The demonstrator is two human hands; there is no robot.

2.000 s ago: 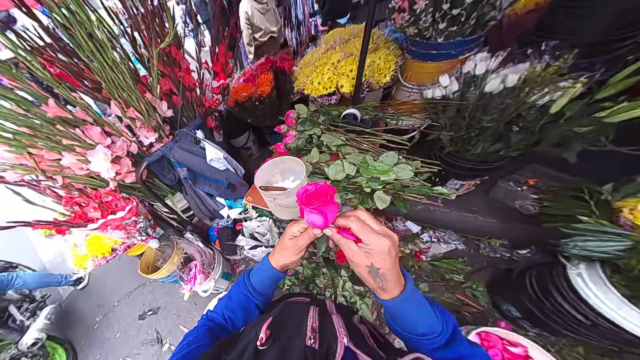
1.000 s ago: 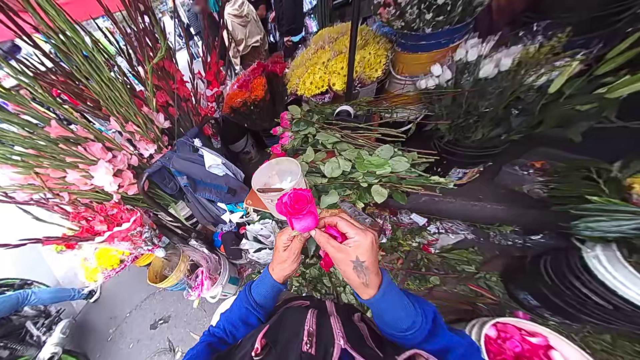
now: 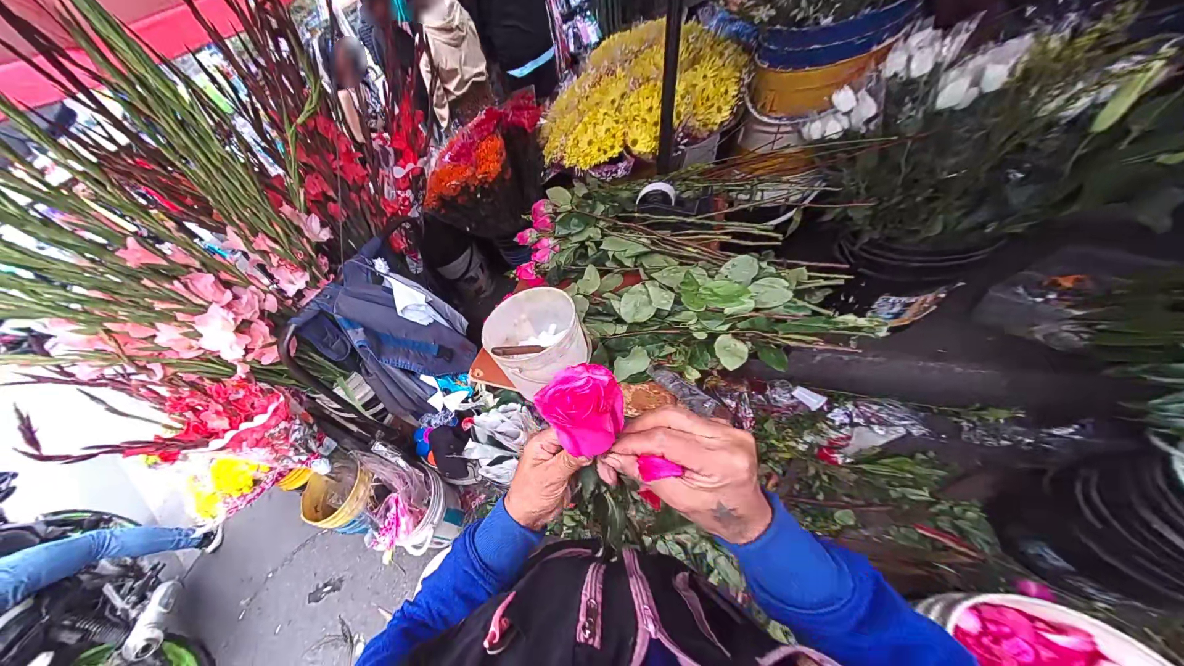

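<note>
A bright pink rose (image 3: 581, 409) stands upright between my hands, its bloom facing up. My left hand (image 3: 544, 479) grips it just under the bloom, at the stem. My right hand (image 3: 692, 467) touches the base of the bloom with its fingertips and has a loose pink petal (image 3: 659, 468) tucked between its fingers. Green leaves hang below the bloom. Just beyond the rose is a whitish plastic bucket (image 3: 558, 363) with a brown-handled tool (image 3: 518, 351) and white bits inside.
Cut roses with leafy stems (image 3: 731, 296) lie behind my right hand. A white bucket of pink petals (image 3: 1027, 638) is at lower right. Gladioli (image 3: 217, 324) and a blue backpack (image 3: 398, 324) stand at left, yellow chrysanthemums (image 3: 647, 88) at the back. A person's denim leg (image 3: 83, 555) shows at lower left.
Both hands stay at the rose. Two seconds ago the bloom was tilted more toward the view's right, beside the bucket; the fingers of my right hand have shifted around its base.
</note>
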